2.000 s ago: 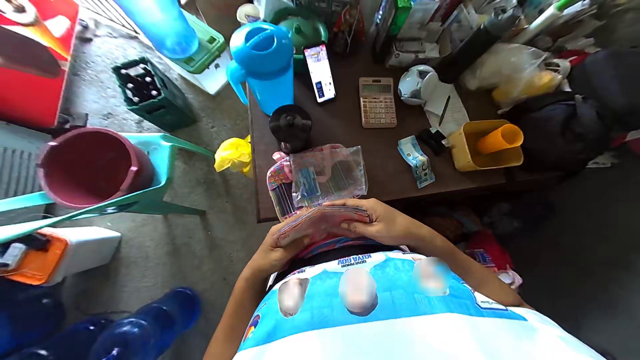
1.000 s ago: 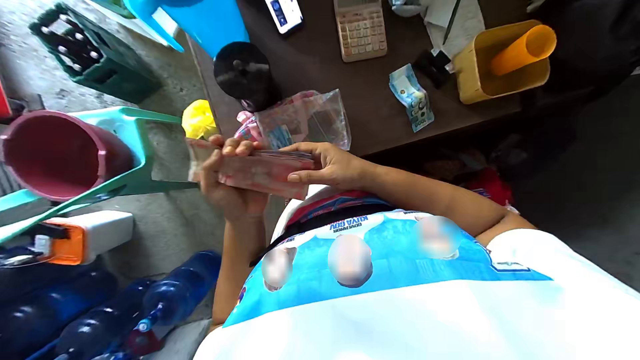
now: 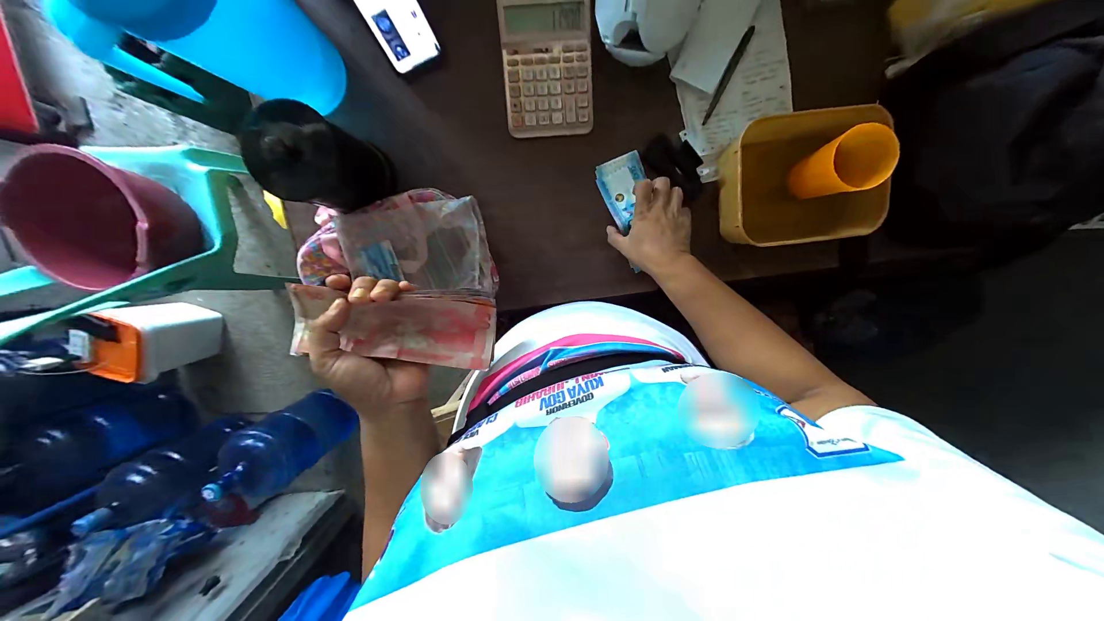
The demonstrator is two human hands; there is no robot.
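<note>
My left hand (image 3: 371, 345) is closed around a stack of red banknotes (image 3: 431, 330), held in front of the table's near edge. Just beyond the stack lies a clear plastic pouch (image 3: 440, 241) on a pink patterned pouch (image 3: 315, 254), with something blue showing through it. My right hand (image 3: 660, 228) rests on blue banknotes (image 3: 619, 183) on the dark table, fingers bent over their right side; whether it grips them I cannot tell. A black object (image 3: 673, 164) lies right beside those fingers.
A calculator (image 3: 548, 78), a phone (image 3: 401, 34), a pen (image 3: 729, 73) on papers and a yellow container (image 3: 733, 198) with an orange cup (image 3: 849, 164) stand on the table (image 3: 552, 216). A dark lidded container (image 3: 310, 155) and blue pitcher (image 3: 285, 52) are left. A maroon bucket (image 3: 95, 216) sits farther left.
My right hand has left the red banknotes and moved right onto the blue banknotes. My left hand now holds the red stack alone. The view has come closer to the table.
</note>
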